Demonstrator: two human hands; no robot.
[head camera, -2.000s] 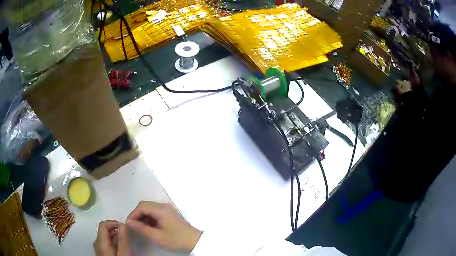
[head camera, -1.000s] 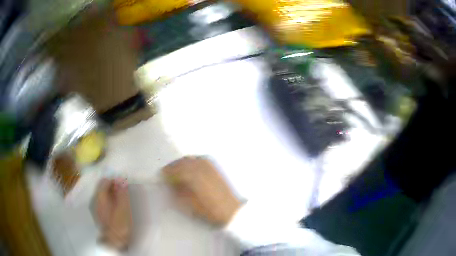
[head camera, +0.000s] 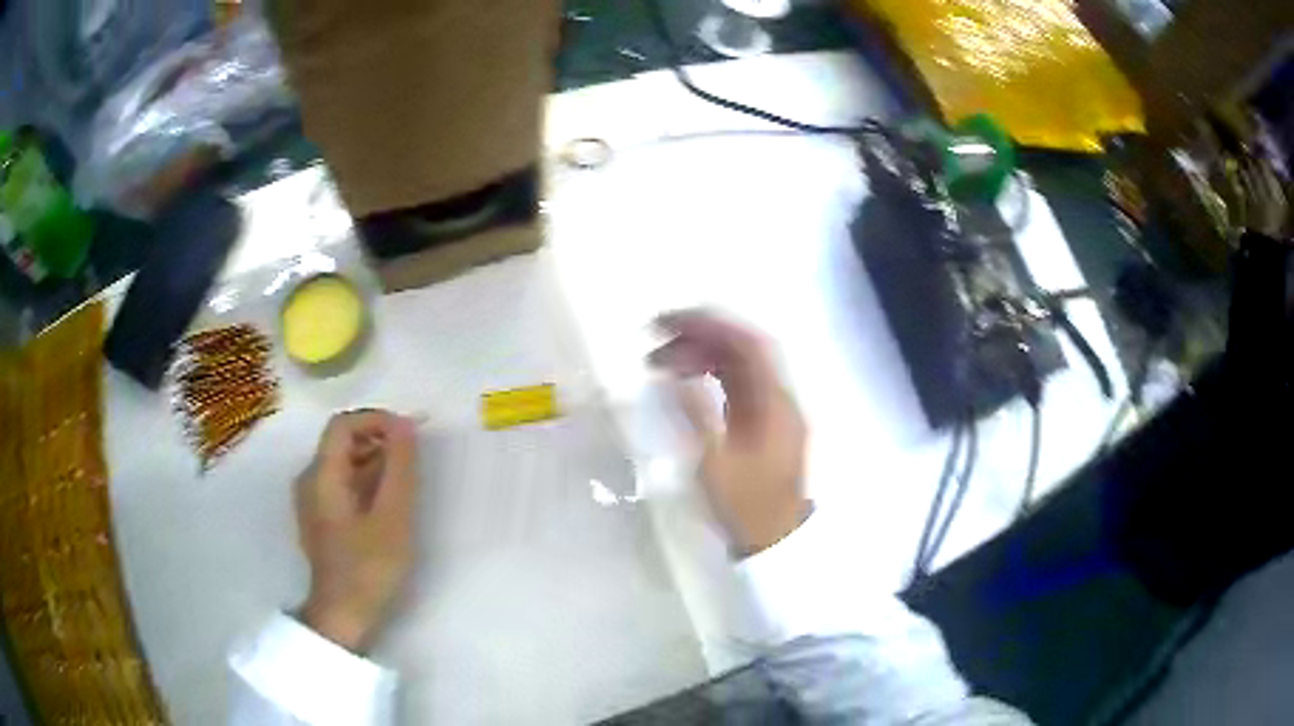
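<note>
A small gold-yellow board piece (head camera: 520, 406) lies flat on the pale board, between my two hands. My left hand (head camera: 362, 496) is left of it, fingers curled together with the fingertips near a tiny pale speck; whether it holds something cannot be told. My right hand (head camera: 738, 426) is raised to the right of the piece, blurred, with thumb and fingers apart and nothing visible in it. A loose pile of red-brown lead wires (head camera: 224, 386) lies at the left, beside a round tin (head camera: 324, 322) with pale yellow contents.
A cardboard box (head camera: 426, 114) stands beyond the tin. A black phone-like block (head camera: 173, 291) and wired gold panels (head camera: 64, 525) are at the left. The black solder feeder (head camera: 922, 284) with cables stands at the right on white paper (head camera: 710, 213). A dark-clothed person is at the right edge.
The view has shifted to the left. The small gold piece now shows on the board. My hands have moved apart, and my right hand has opened.
</note>
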